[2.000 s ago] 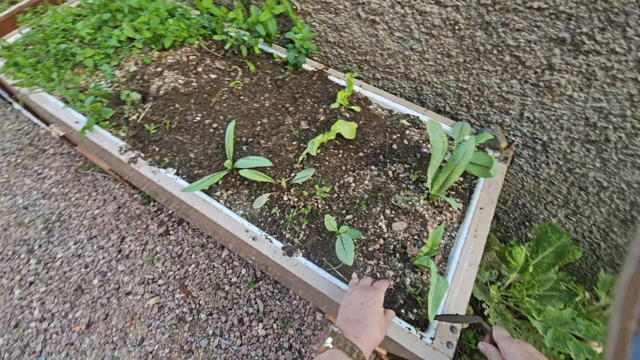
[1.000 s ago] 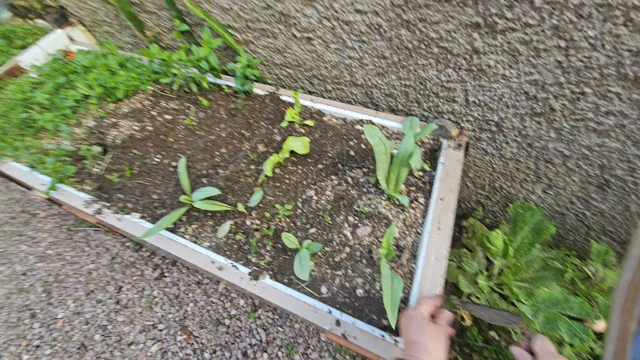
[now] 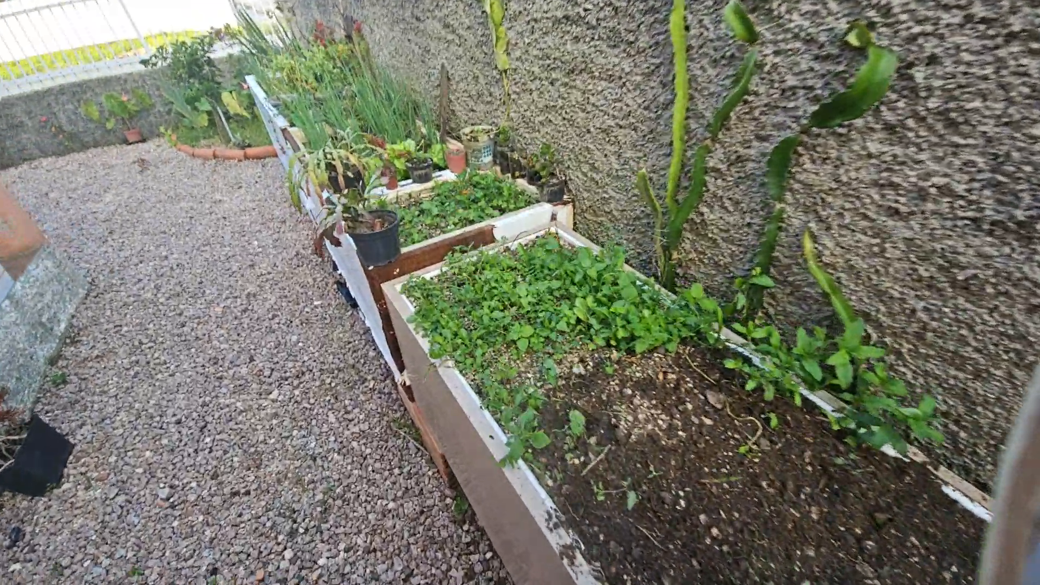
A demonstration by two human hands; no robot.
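Note:
Neither my left hand nor my right hand shows at this moment. Dark soil [image 3: 756, 496] fills the near part of a raised garden bed, whose pale frame [image 3: 487, 431] runs up from the bottom middle. Low leafy green plants [image 3: 552, 301] cover its far end, and some spill over the frame on the wall side. A few small seedlings and dry stems lie in the soil.
A rough textured wall [image 3: 934, 203] borders the bed on the right, with climbing cactus stems [image 3: 678, 138] against it. Gravel [image 3: 227, 390] lies to the left. Beyond stand a black plant pot [image 3: 377, 238], a second bed [image 3: 463, 207] and a white fence [image 3: 73, 36].
The view has swung far to the left and up, along the beds. Both hands and the dark blade-like tool at the right hand, seen near the bed's corner before, have left the view.

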